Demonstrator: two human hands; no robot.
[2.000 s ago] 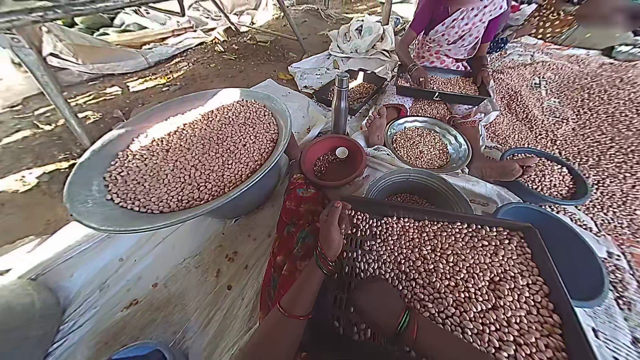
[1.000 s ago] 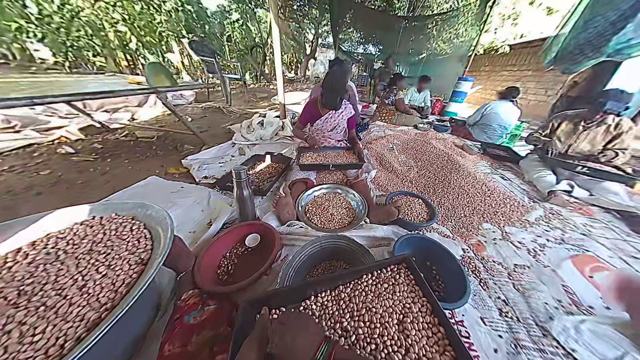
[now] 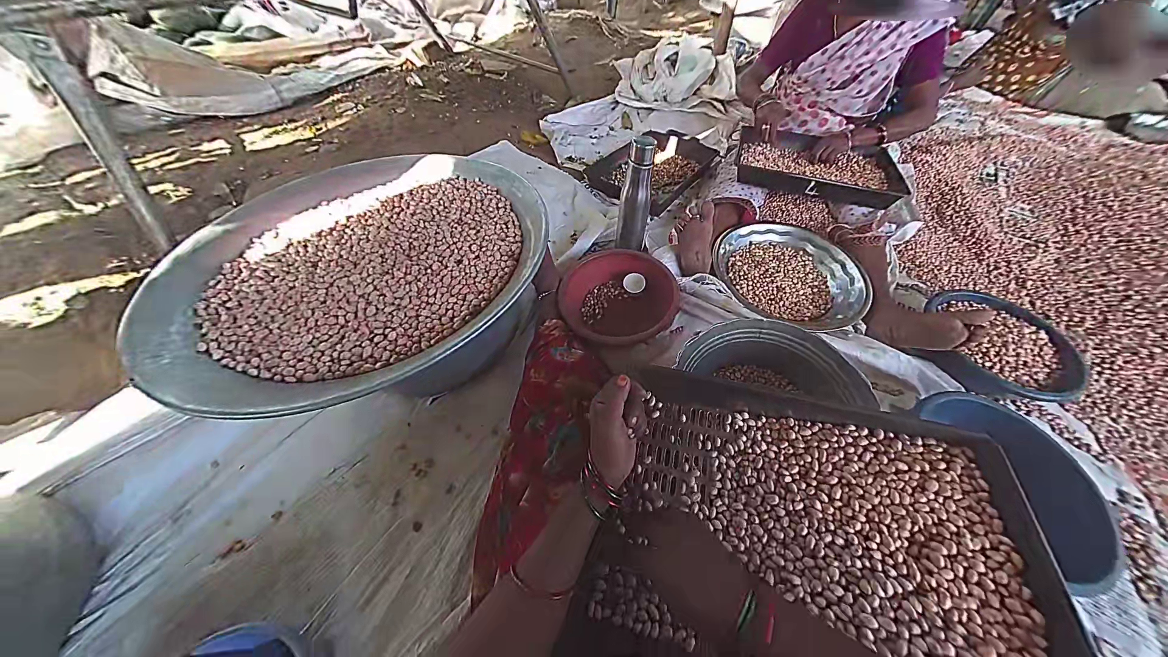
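Note:
A black slotted tray point(image 3: 1022, 484) lies over my lap, spread with shelled peanuts point(image 3: 867, 511); its slots show near the upper left corner. My left hand point(image 3: 616, 429) is at that corner, fingers curled, with a few peanuts at the fingertips; whether it grips the rim is unclear. My right hand point(image 3: 675, 557) lies low among the peanuts at the tray's left side, its fingers hidden in shadow. Beyond the tray are a grey tub point(image 3: 776, 351) with some peanuts, a red bowl point(image 3: 620, 328) with peanuts and a small white cup, and a blue tub point(image 3: 1031, 474).
A wide metal basin point(image 3: 160, 338) heaped with peanuts stands left. Ahead are a steel bottle point(image 3: 636, 196), a steel bowl point(image 3: 853, 292) and a blue basin point(image 3: 1077, 374) of peanuts. A person point(image 3: 853, 73) sits behind another black tray point(image 3: 821, 187). Peanuts point(image 3: 1049, 228) cover the ground at right.
The view has tipped up and back down. My left hand, low at the tray's near edge in part of the earlier view, now shows at its upper left corner.

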